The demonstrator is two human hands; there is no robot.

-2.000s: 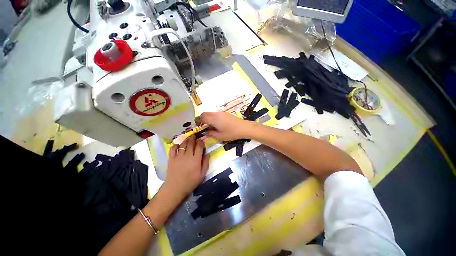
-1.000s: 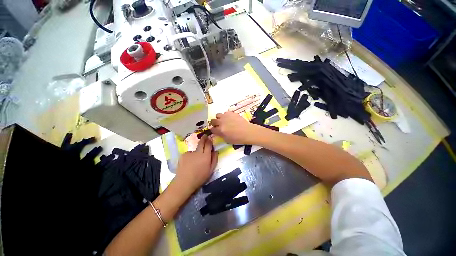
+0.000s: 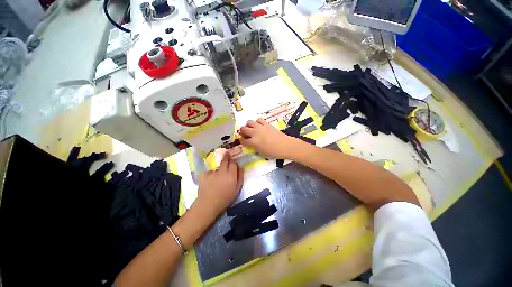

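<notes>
My left hand [image 3: 220, 182] is at the needle area under the white sewing machine head [image 3: 185, 106], with its fingertips at the front edge of the presser zone. My right hand [image 3: 264, 139] is just right of it, its fingertips pinched around a small dark piece that is mostly hidden. A small group of black fabric tabs [image 3: 251, 216] lies on the dark metal plate [image 3: 297, 196]. A few more black tabs [image 3: 297, 119] lie on the pale template [image 3: 271, 103] beyond my right hand.
A large black tab pile [image 3: 146, 196] lies left, beside the box [image 3: 7, 162]. Another pile [image 3: 370, 101] lies right, near the yellow tape roll [image 3: 426, 121] and dark snips [image 3: 420, 150]. The control panel [image 3: 387, 11] stands upper right, before a blue bin [image 3: 443, 42].
The view has shifted, so the machine appears farther right than two seconds ago. My left fingertips, earlier against a dark piece, now show bare beside the right hand's fingers. Both hands stay near the needle.
</notes>
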